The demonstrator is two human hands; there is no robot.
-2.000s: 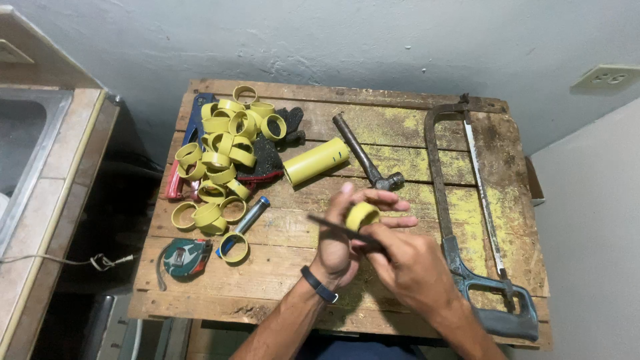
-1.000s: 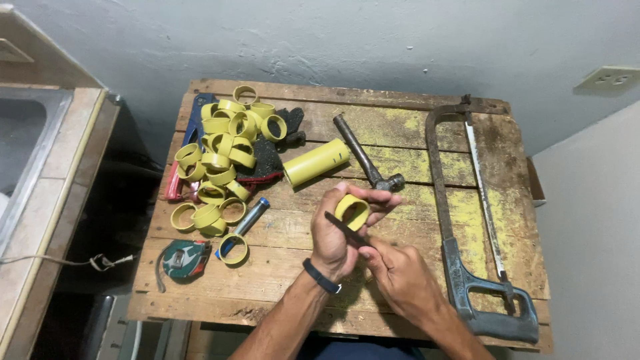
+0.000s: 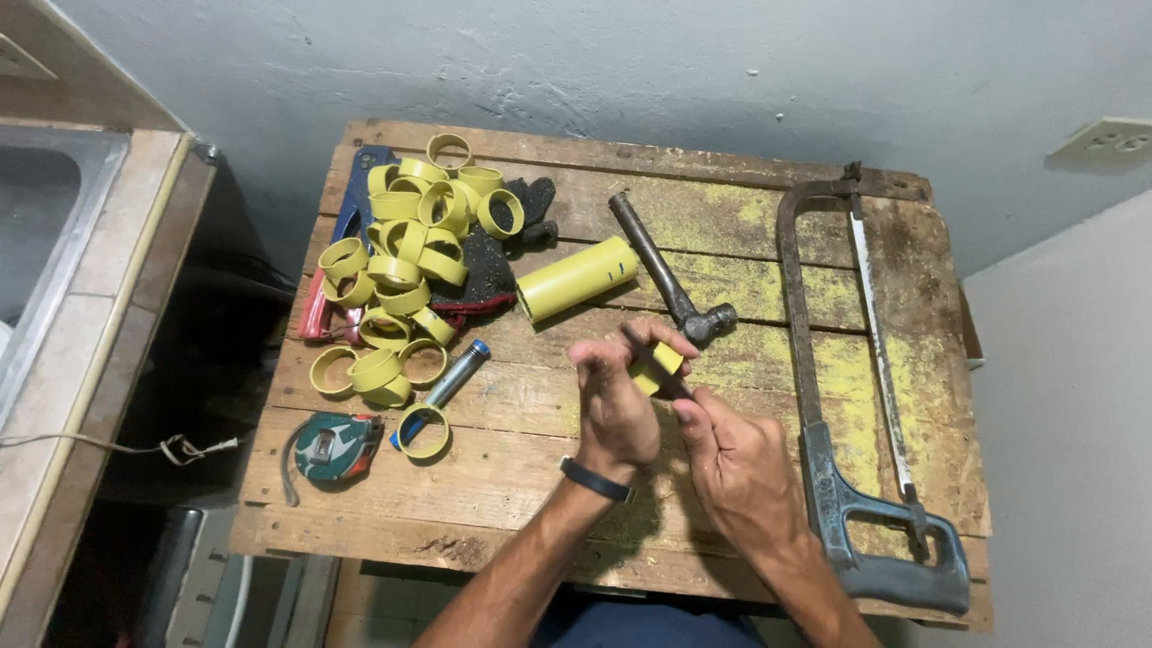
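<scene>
My left hand, with a dark band at the wrist, holds a yellow plastic ring in its fingers. My right hand grips a dark, narrow tool, perhaps a file or blade, which lies across the ring. Just beyond my hands are a yellow pipe piece with small dark marks and a ball-peen hammer. A pile of cut yellow rings lies to the left, partly over a dark glove. Near it is a blue-capped marker, its lower end by a single ring.
A hacksaw lies along the right side of the wooden table, among yellow dust. A green tape measure sits at the left front. Beyond the left edge stands a tiled counter with a sink; walls stand behind and at right.
My left hand has turned with the ring and its thumb now stands apart. The dark tool has shifted across the ring, still in my right hand.
</scene>
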